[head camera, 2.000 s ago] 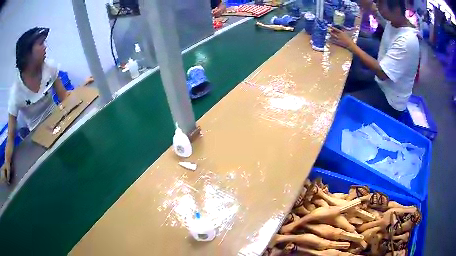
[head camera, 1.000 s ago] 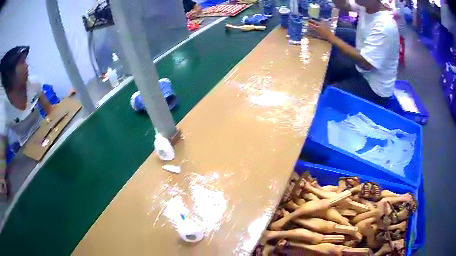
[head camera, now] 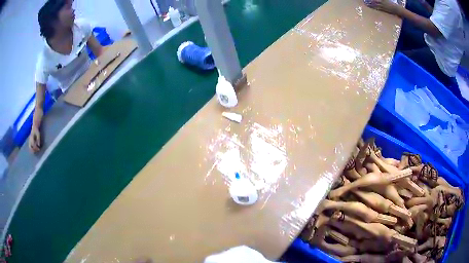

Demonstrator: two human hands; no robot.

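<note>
A white shape, perhaps my gloved right hand (head camera: 240, 255), is cut off by the bottom edge; its fingers and any hold are hidden. No left hand can be made out. A small white squeeze bottle with a blue tip (head camera: 242, 190) stands on the tan tabletop (head camera: 175, 205). A second white bottle with a pointed nozzle (head camera: 226, 93) stands by the metal post. A small white cone (head camera: 232, 117) lies near it. Tan figurine legs (head camera: 370, 208) are heaped in a blue crate (head camera: 455, 231) at the right.
A green belt (head camera: 103, 149) runs along the table's left side, with a blue trouser-leg piece (head camera: 196, 55) beside the grey post (head camera: 220, 38). A seated person (head camera: 64, 56) is across the belt. Another person (head camera: 442, 36) sits upper right, near a blue crate with pale sheets (head camera: 432, 120).
The view has tilted down and shifted. The blue piece has moved along the belt, from right of the post to its left. A white shape has come in at the bottom edge.
</note>
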